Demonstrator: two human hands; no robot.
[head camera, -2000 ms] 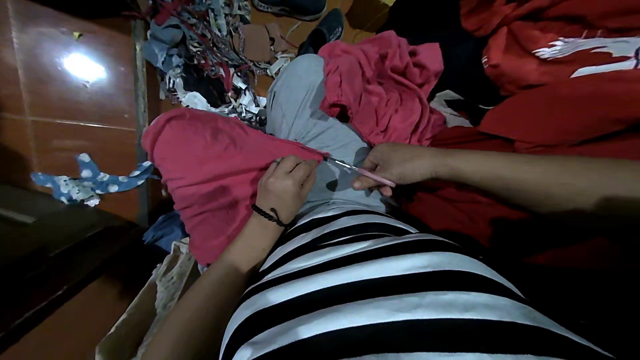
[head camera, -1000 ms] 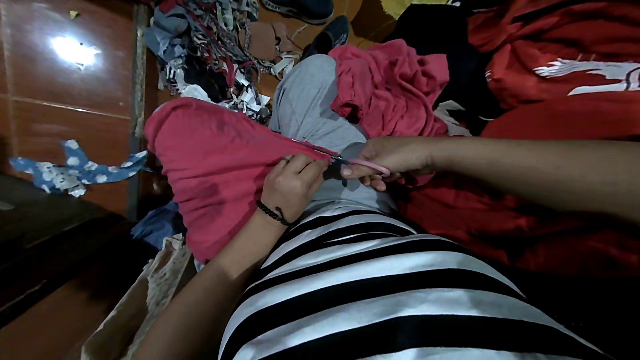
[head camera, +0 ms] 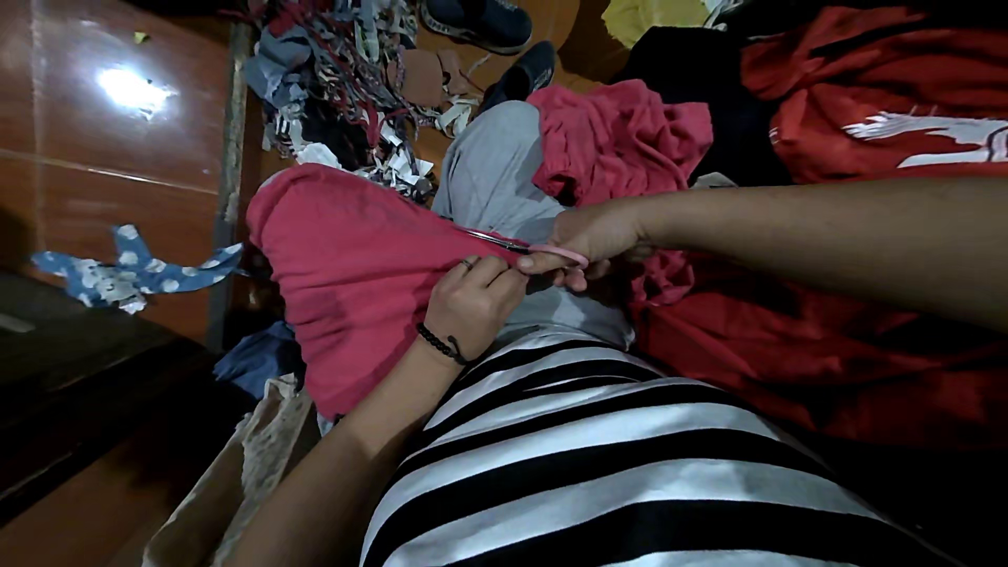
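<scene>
Pink-red cloth (head camera: 354,260) lies spread over my knee on the left. My left hand (head camera: 476,303), with a ring and a dark bracelet, pinches this cloth near its upper right edge. Scissors with pink handles (head camera: 555,252) are in my right hand (head camera: 594,240); their blades point left along the cloth's edge and look nearly closed. The fingertips of both hands are very close together. A bunched piece of the same pink-red cloth (head camera: 622,142) rests on my other knee, beyond the right hand. The cloth hides part of the blades.
A heap of fabric scraps (head camera: 354,102) and dark shoes (head camera: 480,22) are on the tiled floor ahead. A blue dotted scrap (head camera: 146,268) lies at left, near a floor ledge (head camera: 228,181). Red fabric (head camera: 835,354) spreads at right; a pale cloth bag (head camera: 252,465) stands lower left.
The scissors and my right hand have stayed near the cloth's edge; the blades looked more spread two seconds ago. My left hand keeps its hold on the cloth.
</scene>
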